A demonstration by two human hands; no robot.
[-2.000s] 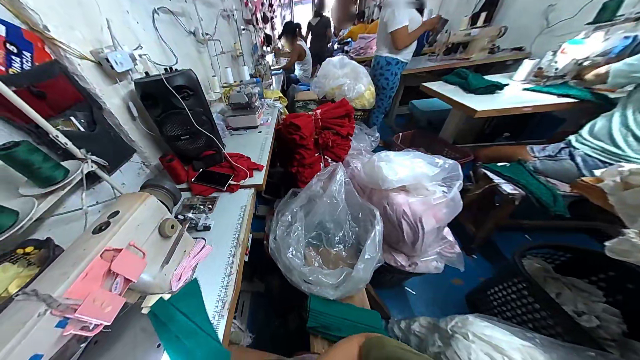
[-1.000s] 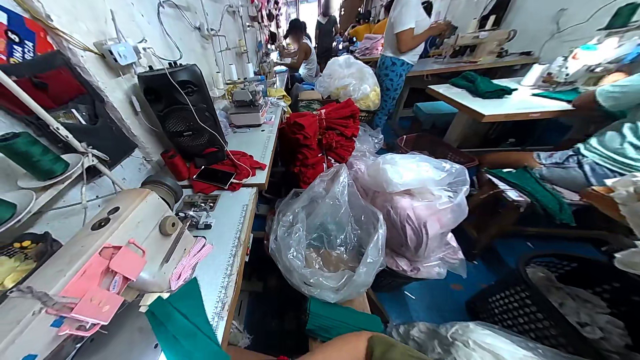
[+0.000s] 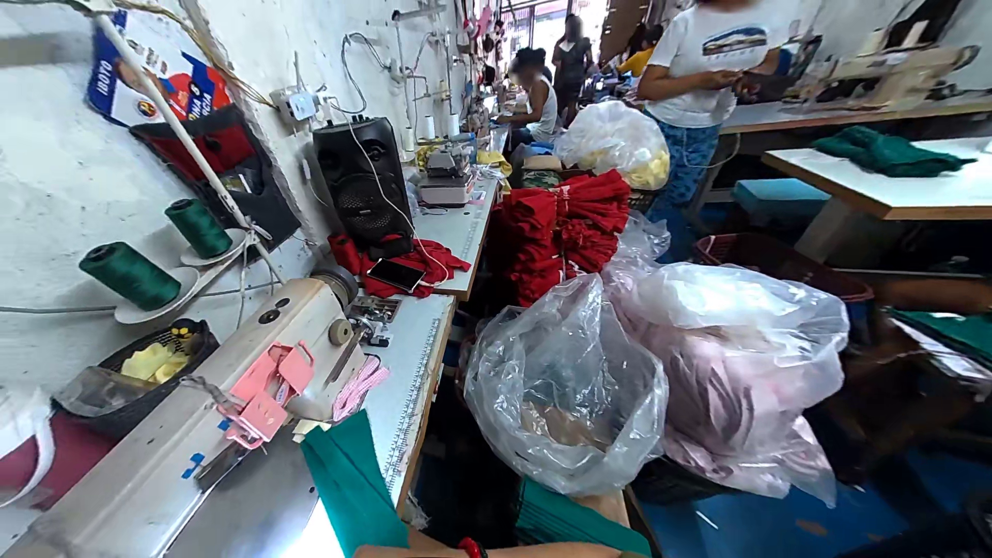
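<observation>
A strip of green cloth [image 3: 353, 484] hangs over the front of the sewing machine [image 3: 186, 434] bed at lower left. At the bottom edge a forearm with a red bracelet crosses the view; what seems to be my right hand [image 3: 411, 552] lies left of the bracelet, largely cut off, just below the green cloth. Its fingers and anything in them are hidden. Another patch of skin shows behind it, and I cannot tell what it belongs to. My left hand cannot be made out. Folded green cloth [image 3: 573, 521] lies beyond the forearm. Pink pieces [image 3: 271, 387] rest on the machine head.
Clear plastic bags [image 3: 566, 395] stand right of the table, one with pink cloth [image 3: 721, 395]. Red cloth bundles [image 3: 566, 232] are behind. A speaker [image 3: 364, 186] and a phone [image 3: 395, 274] sit on the left tables. Green thread cones [image 3: 130, 275] stand at left. A person [image 3: 701, 77] stands farther back.
The view has turned left, leaving the seated person on the right mostly out of frame. The red bracelet has come into sight at the bottom edge.
</observation>
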